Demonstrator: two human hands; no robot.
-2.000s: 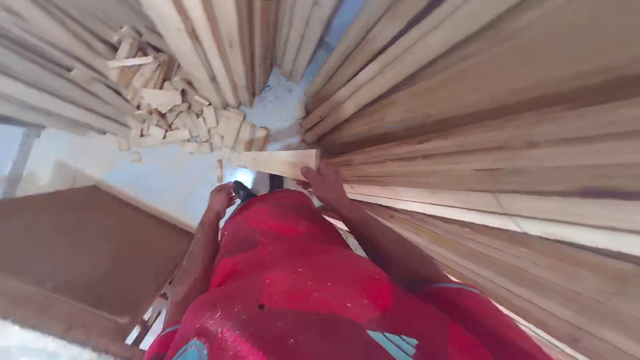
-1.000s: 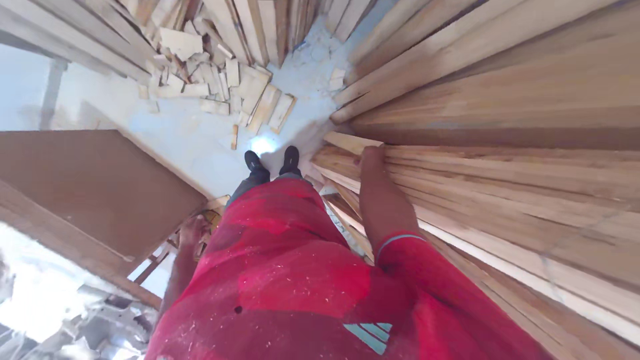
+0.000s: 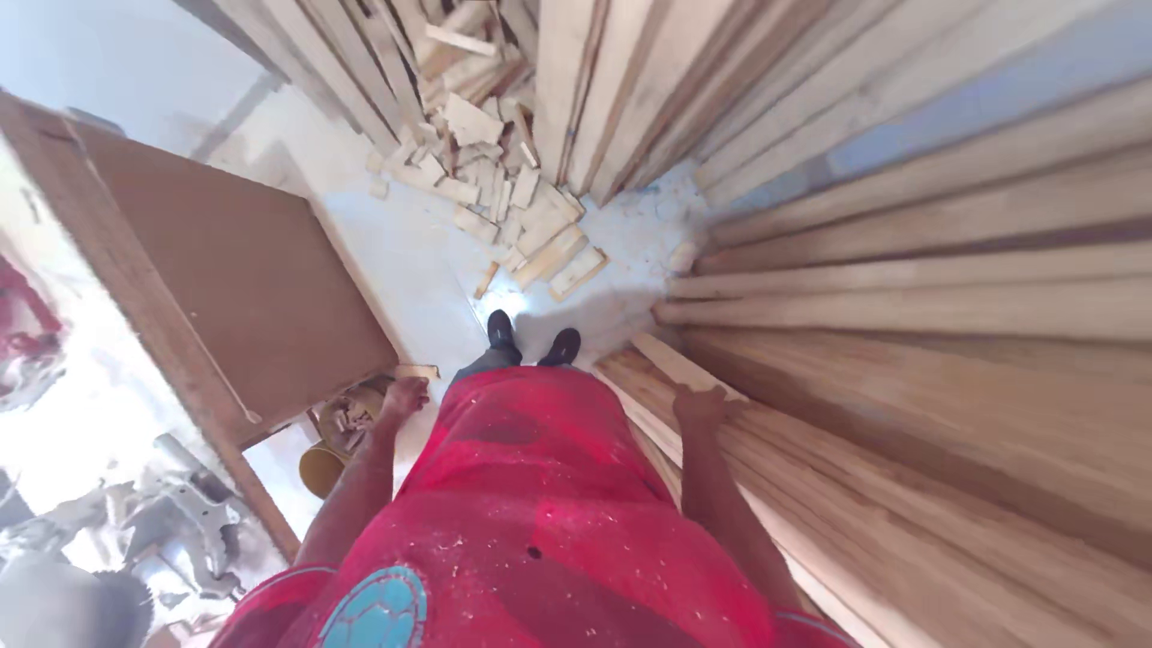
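Observation:
My right hand (image 3: pixel 702 407) rests on a pale wooden board (image 3: pixel 670 362) that lies on the stacked planks (image 3: pixel 864 486) at the right; its fingers are partly spread, and whether they grip the board is not clear. At the left, my left hand (image 3: pixel 407 396) is beside the corner of a brown panel-topped table (image 3: pixel 243 288). A small strip of wood (image 3: pixel 416 371) shows just past its fingers; I cannot tell if the hand holds it.
Wood offcuts (image 3: pixel 531 207) lie heaped on the floor ahead of my shoes (image 3: pixel 562 346). Long boards (image 3: pixel 612 99) stand beyond them, and more planks (image 3: pixel 936 270) line the right side. A yellowish round container (image 3: pixel 322 470) is below the table at the left.
Two seconds ago my right hand held a pale board in front of me; now it is at the plank stack on the right. My left hand has moved away from my body to the left.

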